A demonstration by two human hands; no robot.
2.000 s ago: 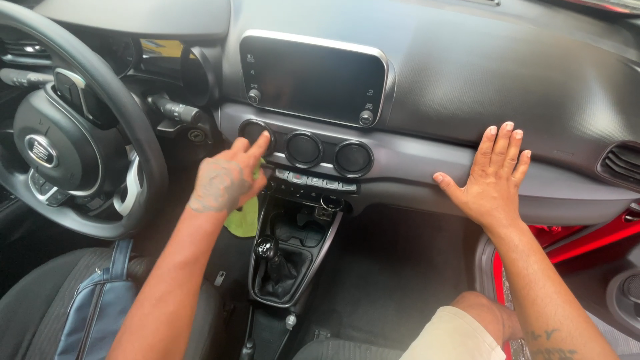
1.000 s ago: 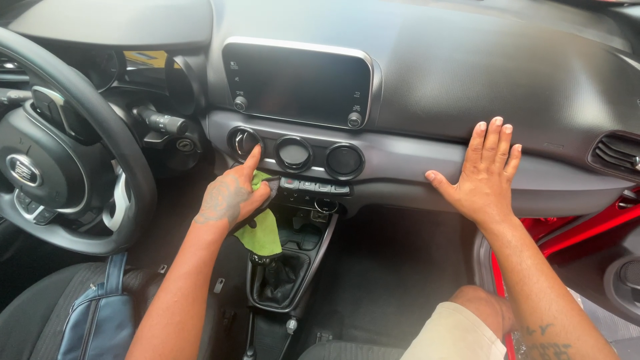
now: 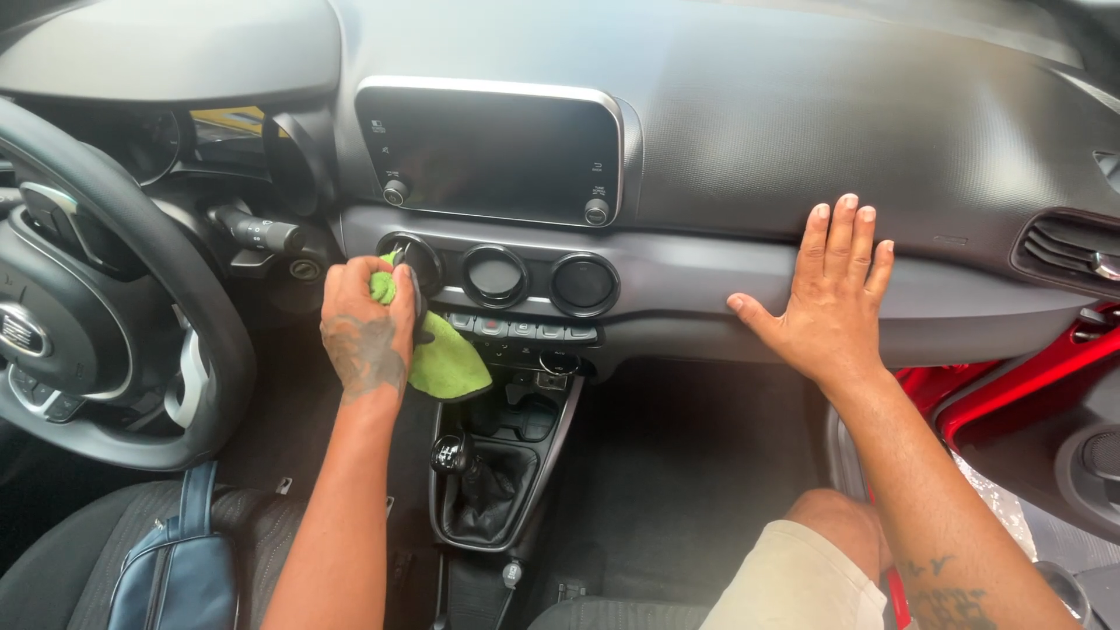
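My left hand [image 3: 367, 328] grips a bright green microfiber cloth [image 3: 448, 357] with a dark edge. A bunched end of the cloth is pinched between thumb and fingers at the left round air vent [image 3: 418, 261], and the rest hangs over the buttons below. The middle round vent [image 3: 494, 276] and the right round vent [image 3: 584, 283] are uncovered. With its fingers spread, my right hand [image 3: 831, 297] lies palm down on the grey dashboard trim [image 3: 691, 276], its fingertips reaching the black upper dashboard [image 3: 752, 149].
A touchscreen [image 3: 490, 153] sits above the vents. The steering wheel [image 3: 219, 332] is at left, with a blue bag [image 3: 179, 569] on the seat below. The gear lever [image 3: 452, 453] stands under the cloth. A side vent [image 3: 1072, 249] and the red door frame [image 3: 1006, 376] are at right.
A second ago my left index finger pointed into the left vent with the cloth hanging below the hand; now bunched cloth is at that vent. My right hand stays on the dashboard.
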